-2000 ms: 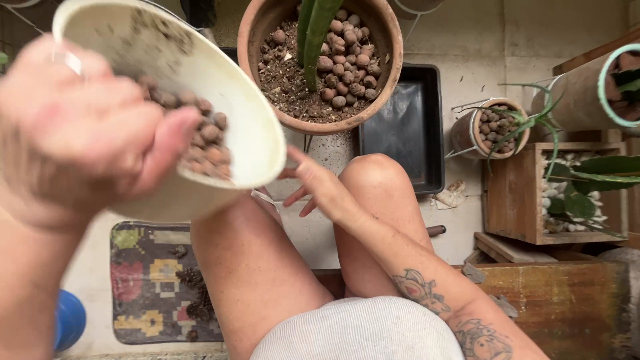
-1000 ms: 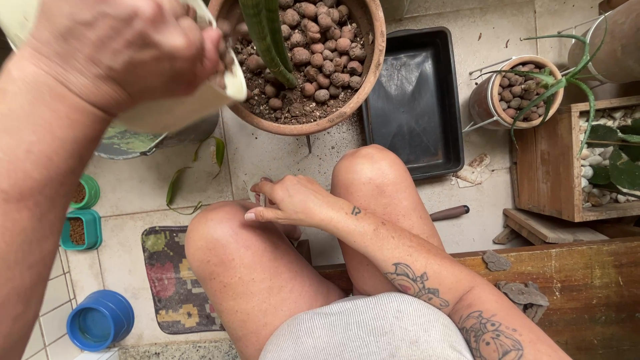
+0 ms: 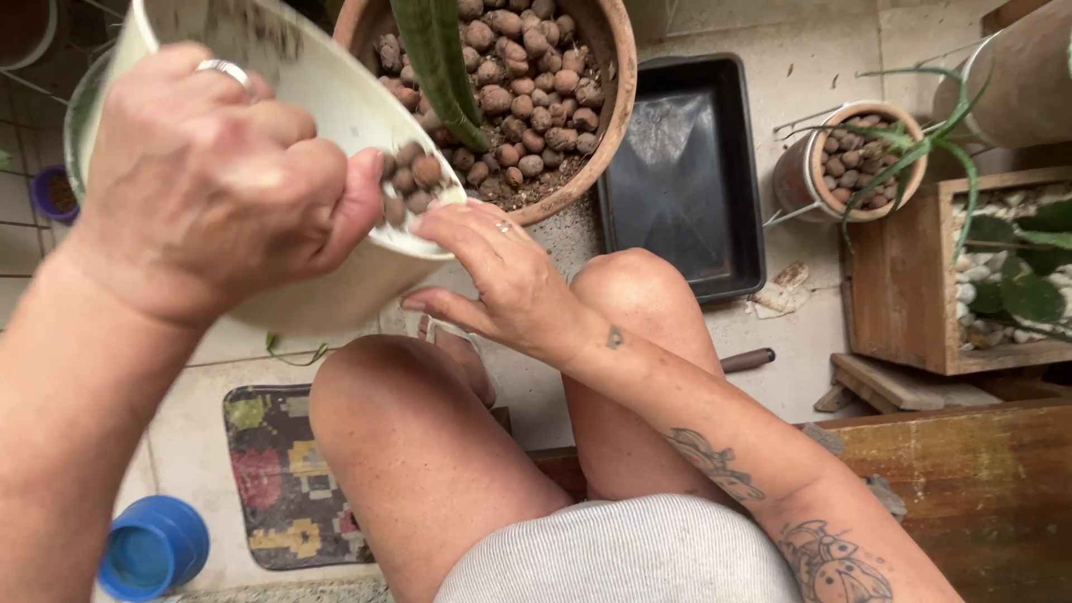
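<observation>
My left hand (image 3: 218, 184) grips the upper rim of a cream plastic bucket (image 3: 335, 96), which is tipped toward a terracotta pot (image 3: 621, 100). Several clay pebbles (image 3: 412, 180) lie near the bucket's lowered lip. At that lip rests my right hand (image 3: 502, 272), fingertips against the rim and thumb apart below; it holds nothing that I can see. More brown clay pebbles (image 3: 523, 84) cover much of the soil in the pot, around the thick green leaves of a plant (image 3: 435, 67). Dark soil shows at the pot's near side.
A black plastic tray (image 3: 682, 184) lies right of the pot. Farther right stand a small potted plant (image 3: 871, 159) and a wooden planter (image 3: 900, 276) with white stones. A brown tool handle (image 3: 748, 360) shows beside my knee. A blue container (image 3: 155, 544) and a patterned mat (image 3: 285, 477) are lower left.
My right hand has moved from above my knee up to the bucket's lip. More pebbles cover the pot's soil than two seconds ago, and fewer show in the bucket.
</observation>
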